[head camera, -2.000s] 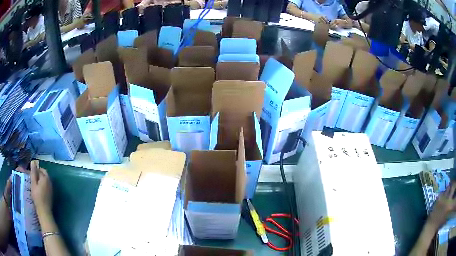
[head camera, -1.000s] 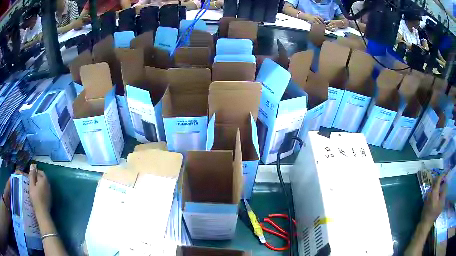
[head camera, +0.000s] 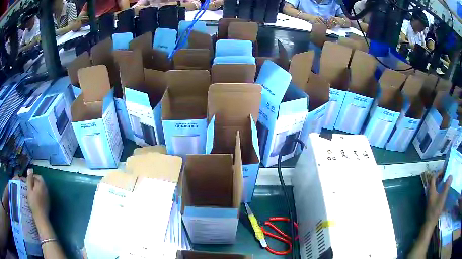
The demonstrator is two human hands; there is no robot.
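Note:
Neither my left hand nor my right hand is in the picture. Nearest in front, a stack of flat cartons lies with white faces and brown flaps. Beside it on the right stands an open retail box, its brown inside showing and one flap upright on its right. The top of another open carton is cut off by the bottom edge; what holds or supports it is hidden. Rows of open retail boxes stand behind, brown flaps raised.
Red-handled pliers and a yellow-handled tool lie beside a white equipment case with a black cable. Another person's hands hold a carton at far left. Another person's hand is at far right. Closed boxes stand left.
The whole view has shifted slightly. At far right the other person's hand has moved left and its fingers have spread, with a light-blue carton now beside it. The boxes in front stand unchanged.

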